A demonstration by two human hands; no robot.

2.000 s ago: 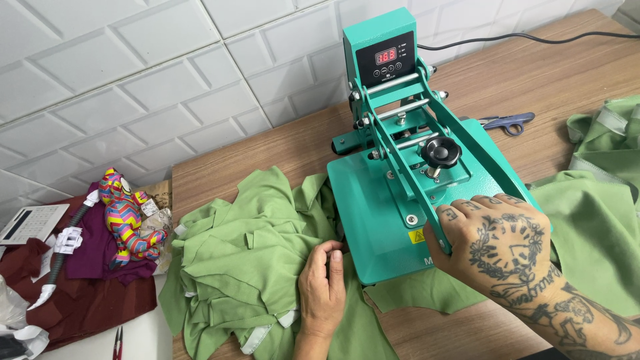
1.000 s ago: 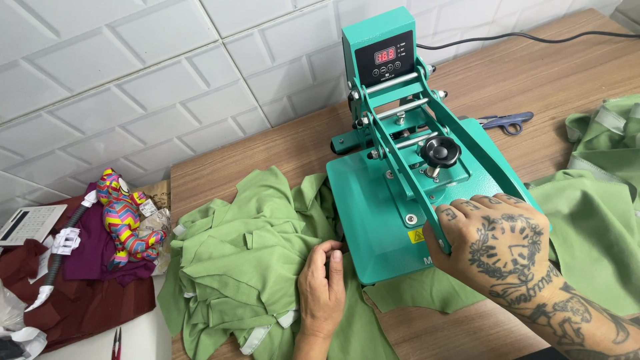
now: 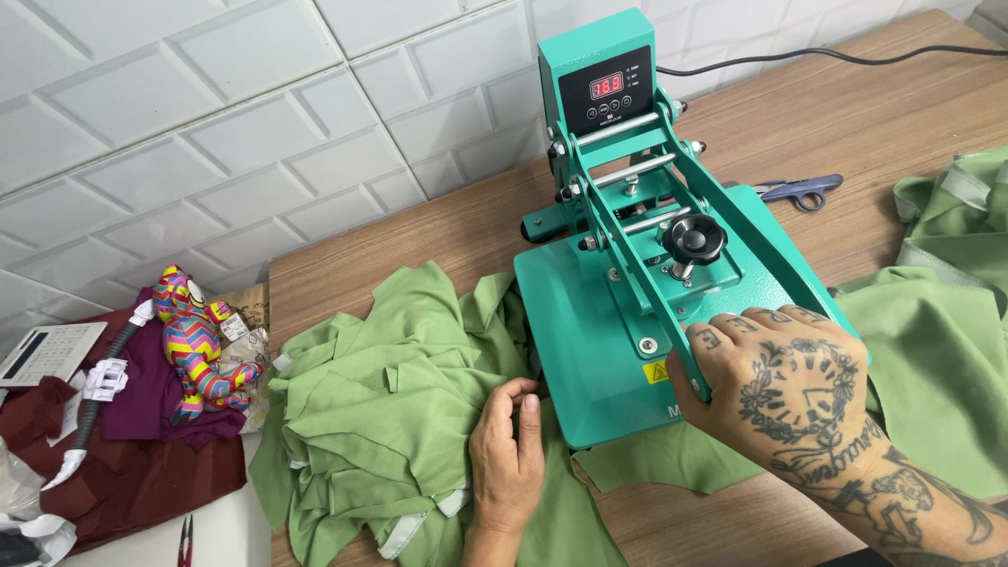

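Note:
A teal heat press (image 3: 583, 346) with a lit red display and a black knob (image 3: 694, 239) stands on the wooden table, its upper plate lowered over green fabric (image 3: 669, 457). My right hand (image 3: 787, 378) is closed around the front of the press's lever handle. Beside the left edge of the plate, my left hand (image 3: 508, 457) rests on green fabric, fingers curled and thumb up; it does not clearly hold anything. A crumpled pile of green fabric (image 3: 378, 394) with pale strips lies left of that hand. More green fabric (image 3: 945, 331) lies to the right of the press.
Blue-handled scissors or snips (image 3: 807, 189) lie behind the press. A black cable (image 3: 827, 53) runs along the tiled wall. At the left are a colourful patterned bear figure (image 3: 197, 346), a calculator (image 3: 49, 352), maroon fabric (image 3: 157, 488), a dark flexible tube (image 3: 90, 402) and red-handled tweezers (image 3: 185, 543).

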